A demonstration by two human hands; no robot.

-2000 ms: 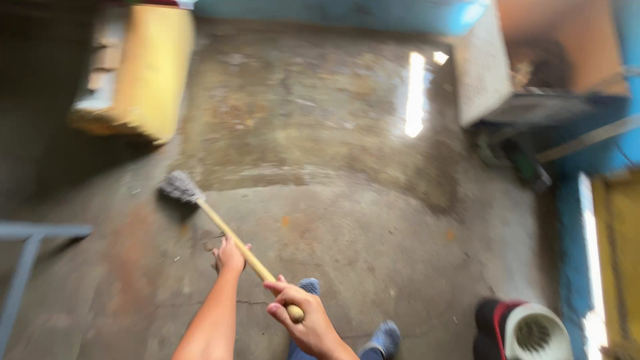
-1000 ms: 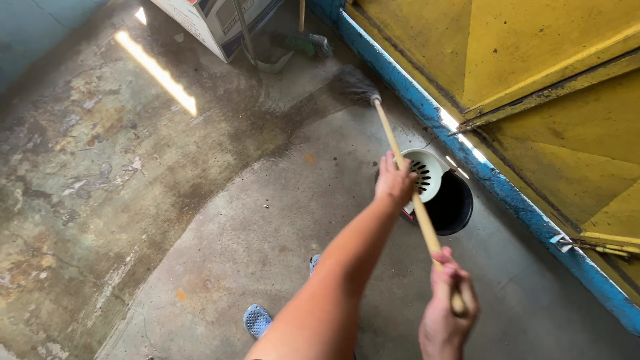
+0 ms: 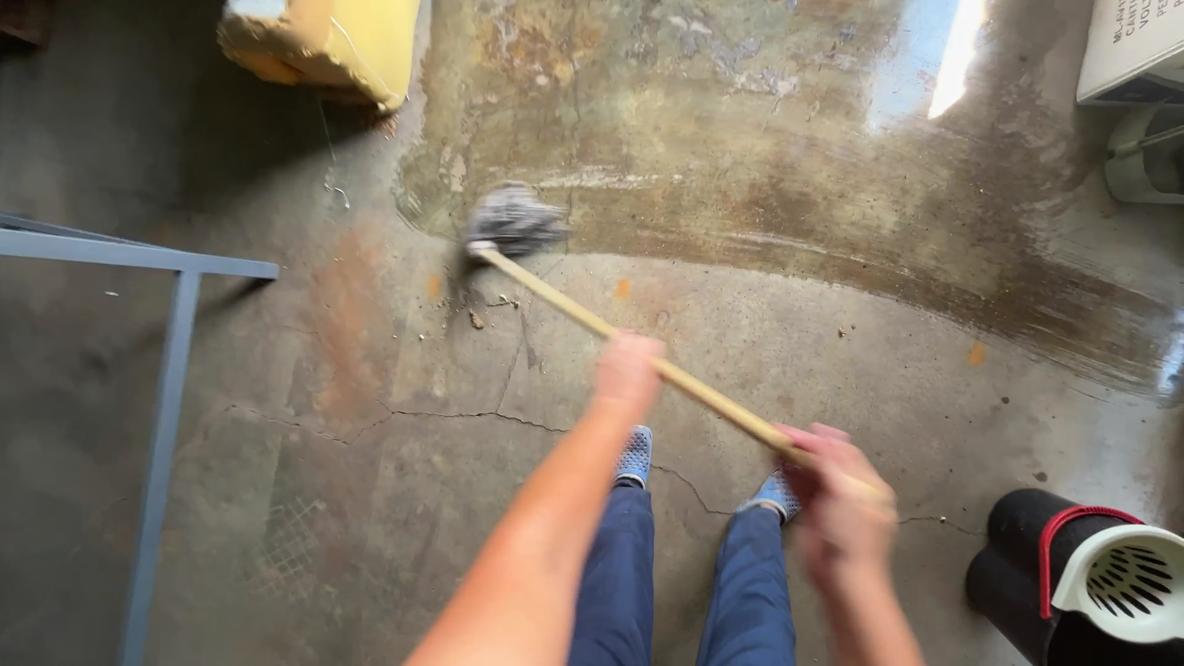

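A string mop's grey head (image 3: 516,220) lies on the concrete floor (image 3: 573,388), blurred, at the lower left edge of the wet patch (image 3: 740,185). Its pale wooden handle (image 3: 712,396) slants down to the right. My left hand (image 3: 631,370) is closed around the middle of the handle. Near the handle's end my right hand (image 3: 842,490) grips it, also blurred. Small bits of debris (image 3: 476,319) lie just below the mop head.
A black bucket (image 3: 1027,564) with a red handle and white wringer (image 3: 1133,583) stands at lower right. A blue-grey metal frame (image 3: 166,407) is at left, torn yellow foam (image 3: 370,46) at upper left, a box with writing (image 3: 1133,55) at upper right.
The mop head has moved from beside the bucket and yellow door to the left part of the floor; both hands stay on the handle. The view has swung left.
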